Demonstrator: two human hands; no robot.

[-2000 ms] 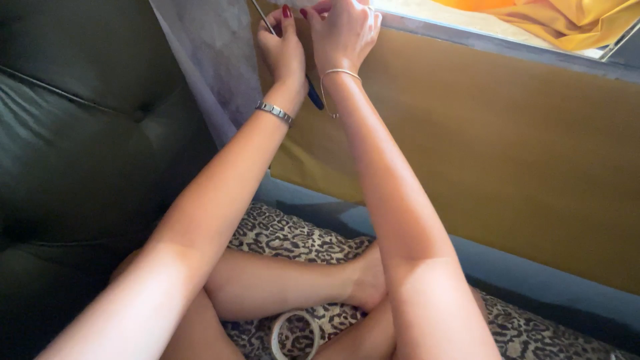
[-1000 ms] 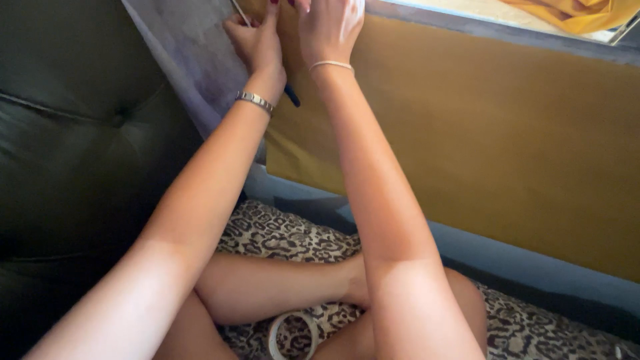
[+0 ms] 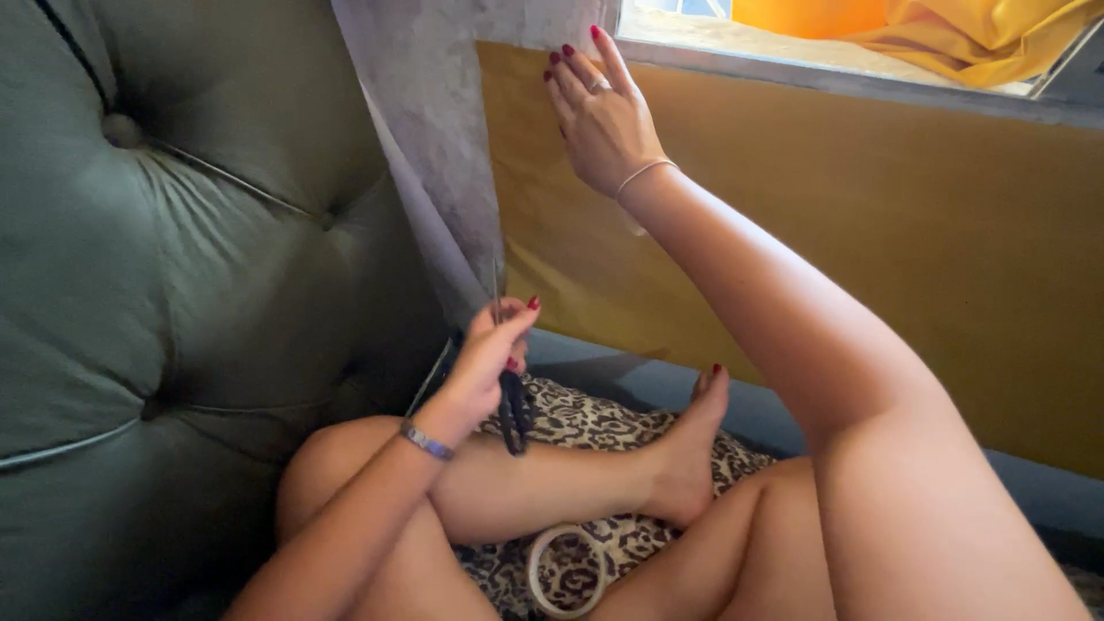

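My left hand (image 3: 500, 349) grips a pair of scissors (image 3: 515, 410) with dark handles, blades pointing up beside the left edge of the mustard-yellow fabric (image 3: 802, 216). My right hand (image 3: 604, 125) lies with fingers extended against the upper left part of that fabric, just below the window ledge, and no object shows in it. The yellow fabric hangs flat along the wall under the window. A roll of tape (image 3: 567, 572) rests on the leopard-print cloth (image 3: 595, 414) between my crossed legs.
On the left stands a dark green tufted headboard (image 3: 241, 259). A pale greyish curtain (image 3: 405, 129) hangs between it and the yellow fabric. Bunched yellow cloth (image 3: 975, 39) lies at the window, above the grey sill (image 3: 819, 73). A bare foot (image 3: 690, 457) is near the wall.
My left hand has moved down from the fabric's top with the scissors. My right hand, bent over the top edge near the left hand before, now has its fingers spread on the fabric.
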